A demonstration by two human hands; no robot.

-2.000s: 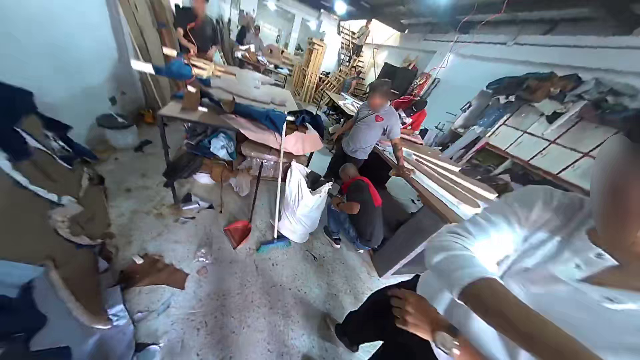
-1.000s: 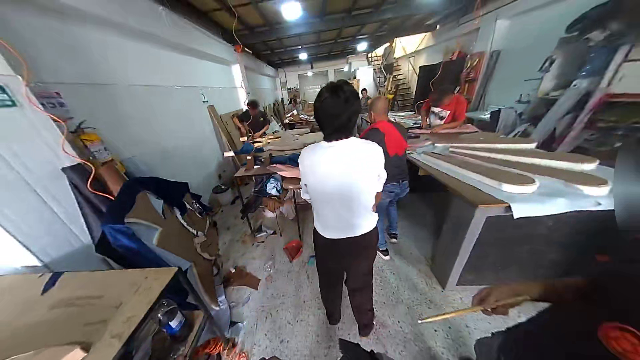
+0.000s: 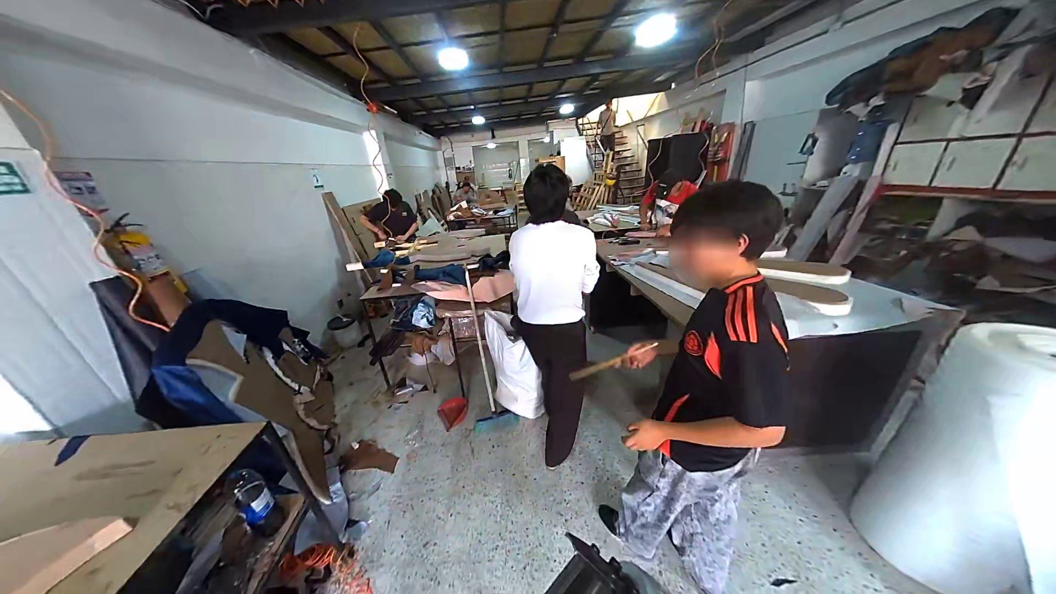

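Neither my left hand nor my right hand shows in the head view. A person in a black jersey with red stripes (image 3: 726,363) stands at the right and holds a thin wooden stick (image 3: 610,361) in one hand. Ahead, a person in a white top (image 3: 551,272) stands facing away. A black plastic object (image 3: 590,569), partly cut off, lies at the bottom edge. Padded foam-edged panels (image 3: 800,295) rest on the worktable (image 3: 883,318) at the right.
A large white roll (image 3: 949,454) stands at the right. A wooden table (image 3: 165,470) fills the lower left, with a plastic bottle (image 3: 254,499) below its top. A red dustpan (image 3: 452,412), a broom (image 3: 495,421) and a white sack (image 3: 513,371) are ahead. Scraps (image 3: 369,456) lie on the floor.
The person in the black jersey, only partly in view at the right edge a second ago, now stands in full view with the stick. The person in white is farther off. The view has swung.
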